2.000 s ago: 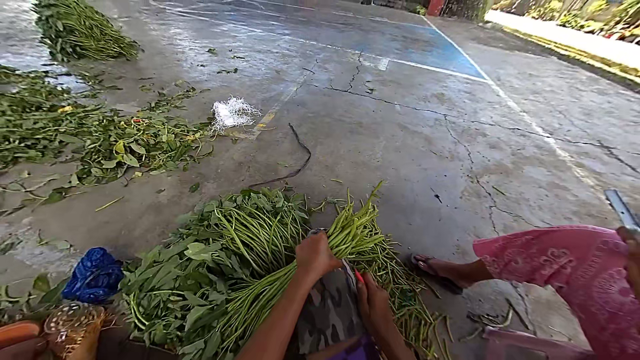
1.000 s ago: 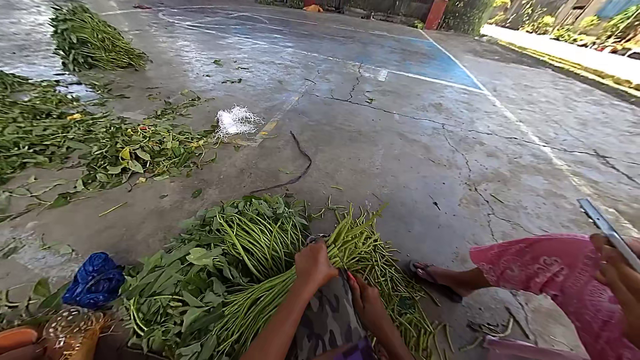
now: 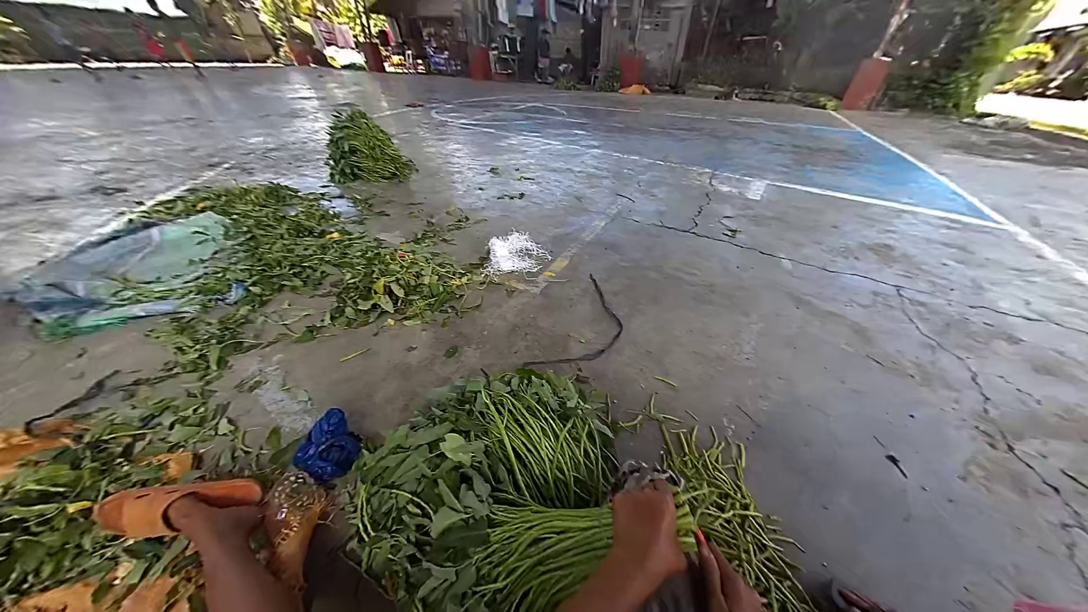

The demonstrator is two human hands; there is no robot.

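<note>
A bundle of long green leafy stems (image 3: 552,535) lies at the bottom centre, its leaves to the left and its bare stems to the right. My left hand (image 3: 648,531) is closed around the stem end, beside a grey crumpled thing. Close by on the right is my right hand (image 3: 722,582), partly cut off by the frame's edge; a thin red-orange item shows at its fingers, but its grip is unclear. More leafy stems (image 3: 548,433) are piled behind the bundle, and short cut stems (image 3: 731,493) lie to its right.
A blue plastic bag (image 3: 327,444) and a clear container (image 3: 297,501) lie left of the pile, near another person's foot in an orange sandal (image 3: 174,507). Farther off are scattered greens (image 3: 297,246), a plastic sheet (image 3: 127,263), white strings (image 3: 514,253), a dark cord (image 3: 610,327) and a standing bundle (image 3: 364,149).
The view has swung left and upward. The person in pink at the right, holding a metal tool earlier, is almost wholly out of view. My left hand remains at the stems.
</note>
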